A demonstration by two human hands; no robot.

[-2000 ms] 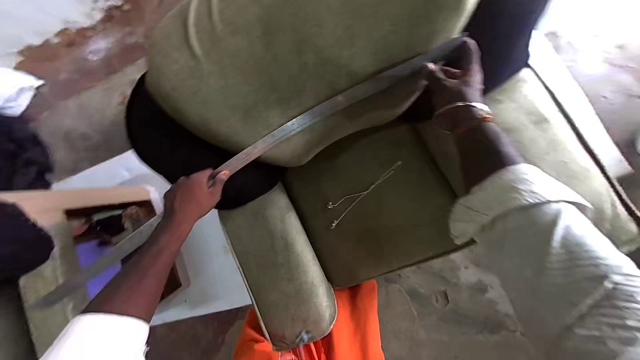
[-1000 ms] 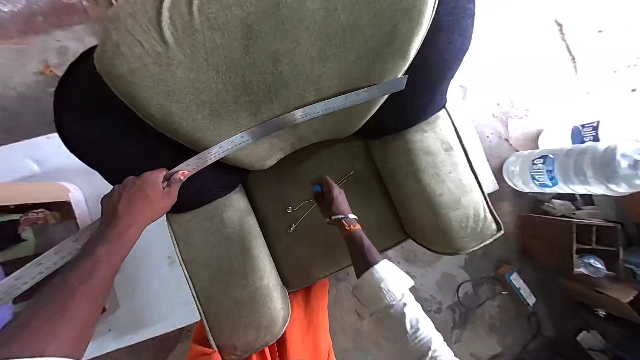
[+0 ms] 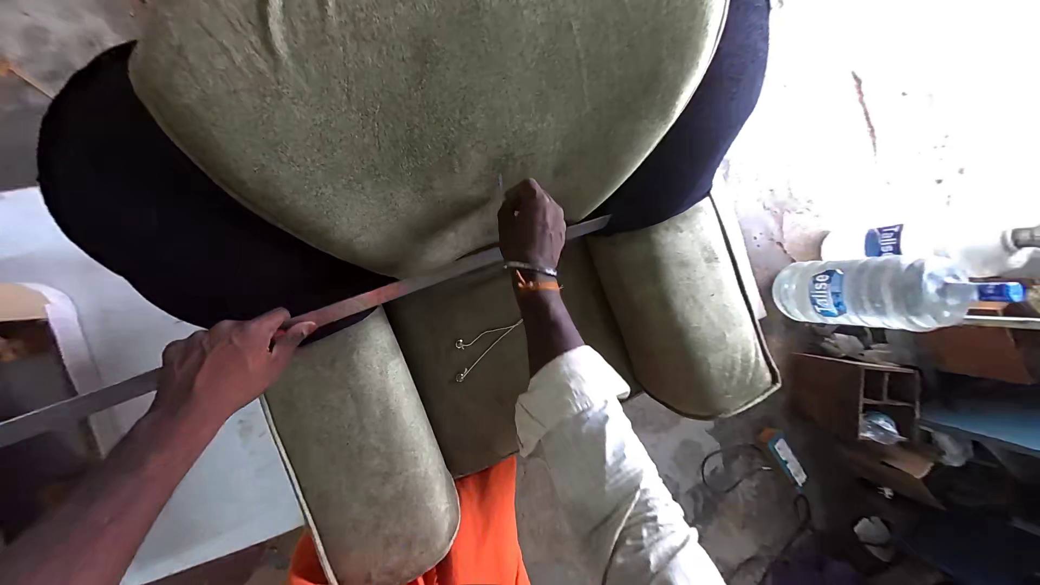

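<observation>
My left hand [image 3: 231,357] grips a long metal ruler [image 3: 439,279], which runs slantwise across the front of a green upholstered backrest [image 3: 455,106]. Over the ruler, near its far end, is my right hand [image 3: 532,227], its fingers closed around a thin, pale-tipped marking tool [image 3: 500,184] whose tip shows above the knuckles. The tool's kind is not clear. Below the ruler, a thin wire-like pair of earphones or a cord [image 3: 487,353] lies on the green seat [image 3: 455,414], partly hidden by my right forearm.
Padded green armrests [image 3: 366,455] flank the seat, with dark fabric [image 3: 179,211] beside the backrest. Orange cloth [image 3: 487,520] hangs below. Plastic bottles [image 3: 886,292] stand at the right, near a wooden compartment box [image 3: 886,390] and a cable [image 3: 723,471]. A white panel [image 3: 219,487] is at the left.
My right hand let go of the ruler's far end, reached down to the seat, and is now up at the backrest with a thin tool. My left hand has kept hold of the ruler.
</observation>
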